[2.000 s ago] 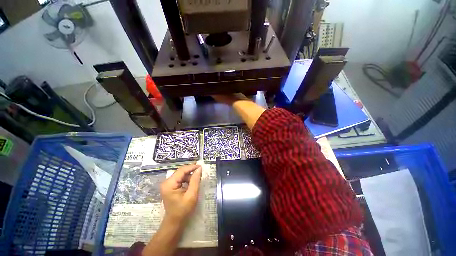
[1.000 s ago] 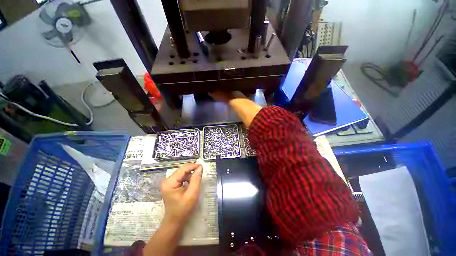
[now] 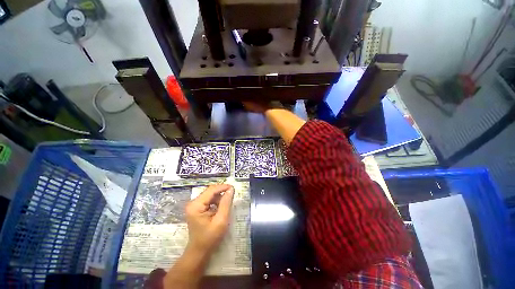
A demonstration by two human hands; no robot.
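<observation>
My left hand (image 3: 210, 217) is over the newspaper, thumb and forefinger tips pinched together; whether a tiny fastener sits between them is too small to tell. My right hand (image 3: 271, 115) reaches under the press die set (image 3: 260, 70); its fingers are dark and blurred, and what it holds is hidden. The black sheet-metal panel (image 3: 273, 237) lies in front of me, partly under my right sleeve, with several tiny silver fasteners (image 3: 266, 264) near its close edge. Fastener trays full of silver bits, left (image 3: 204, 160) and middle (image 3: 255, 158), stand below the press; a third is partly covered.
A left blue crate (image 3: 51, 209) holds white paper. A right blue crate (image 3: 452, 178) holds dark panels and a white packing sheet (image 3: 446, 240). Newspaper (image 3: 152, 248) lies under the work. Dark guards (image 3: 144, 93) flank the press. A phone (image 3: 372, 127) rests on a blue folder (image 3: 401, 127).
The view has shifted slightly, so the press and trays sit a little further right. Both hands keep nearly the same poses and places relative to the work.
</observation>
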